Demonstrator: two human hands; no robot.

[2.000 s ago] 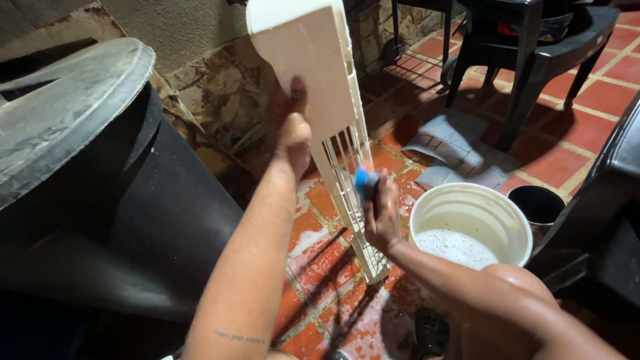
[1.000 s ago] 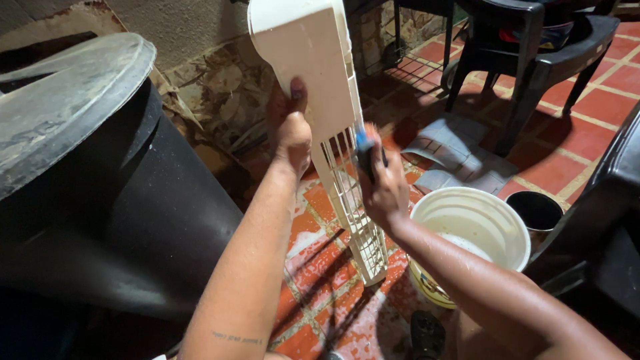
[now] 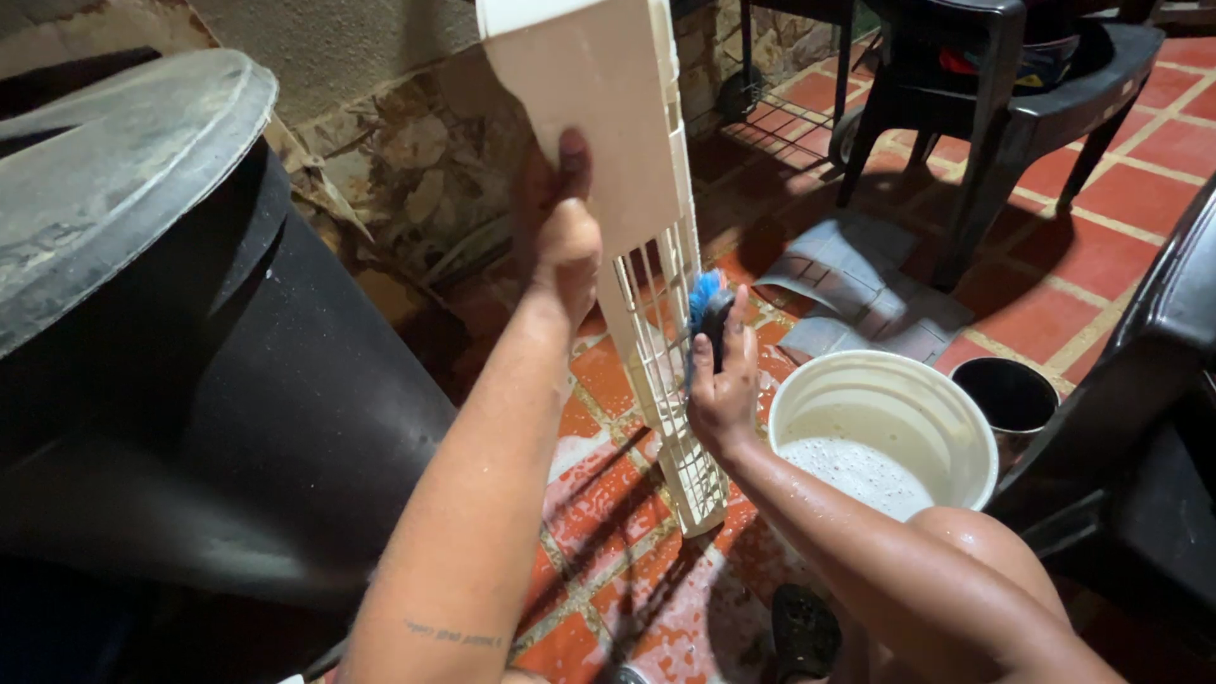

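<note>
My left hand (image 3: 567,223) grips the edge of a long off-white plastic panel (image 3: 608,123) with a slatted grille in its lower part, its thumb on the flat upper face. The panel stands steeply tilted, its lower end at the wet, soapy floor. In my right hand (image 3: 727,380) is a scrubbing brush (image 3: 708,309) with blue bristles and a dark body, held against the right edge of the grille. Just right of that hand stands a white bucket (image 3: 888,370) with foamy liquid inside.
A large black bin (image 3: 228,380) with a grey lid (image 3: 142,142) fills the left. Behind the bucket are a dark pot (image 3: 1007,394) and grey sheets (image 3: 855,285) on the red tiles. Black plastic chairs (image 3: 1035,114) stand at the right, and a stone-faced wall (image 3: 408,161) runs behind.
My right hand with the brush has moved down along the grille from its place one second ago. My left hand keeps its hold on the panel.
</note>
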